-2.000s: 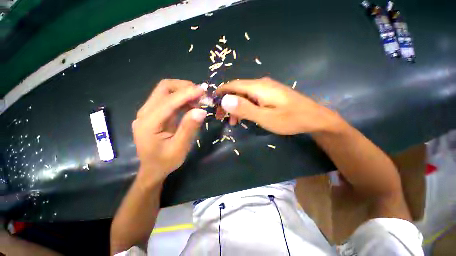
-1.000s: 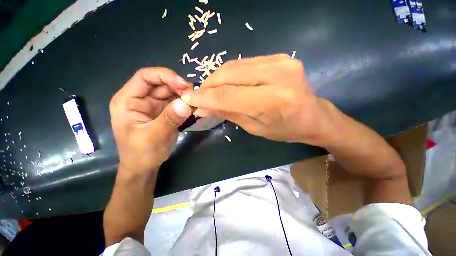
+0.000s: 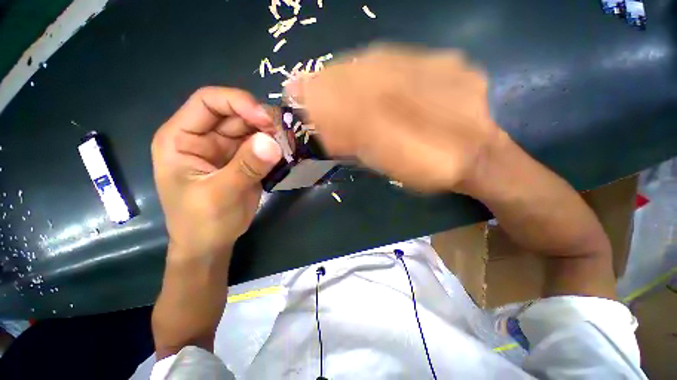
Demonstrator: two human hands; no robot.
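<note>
My left hand [image 3: 208, 159] pinches a small dark piece with a round pinkish spot [image 3: 288, 119] between thumb and fingertips. A black-edged unit with a plain grey face [image 3: 301, 177] lies slantwise just below and right of the fingertips; whether it joins the pinched piece is unclear. My right hand [image 3: 397, 115] is motion-blurred, right of the left fingertips and above the unit; whether it holds anything cannot be told. Cream strips [image 3: 283, 28] are scattered beyond and between the hands, partly hidden by the right hand.
A white-faced unit with a blue section [image 3: 104, 180] lies at left on the dark green bench [image 3: 178, 44]. Tiny white specks [image 3: 21, 249] lie at far left. Blue and white units [image 3: 625, 10] are cut off at top right. A cardboard box [image 3: 512, 263] is below right.
The fingertips of both hands were together a second ago; my right hand has since moved up and away, uncovering the pinched piece. The grey-faced unit shows more. The view has shifted.
</note>
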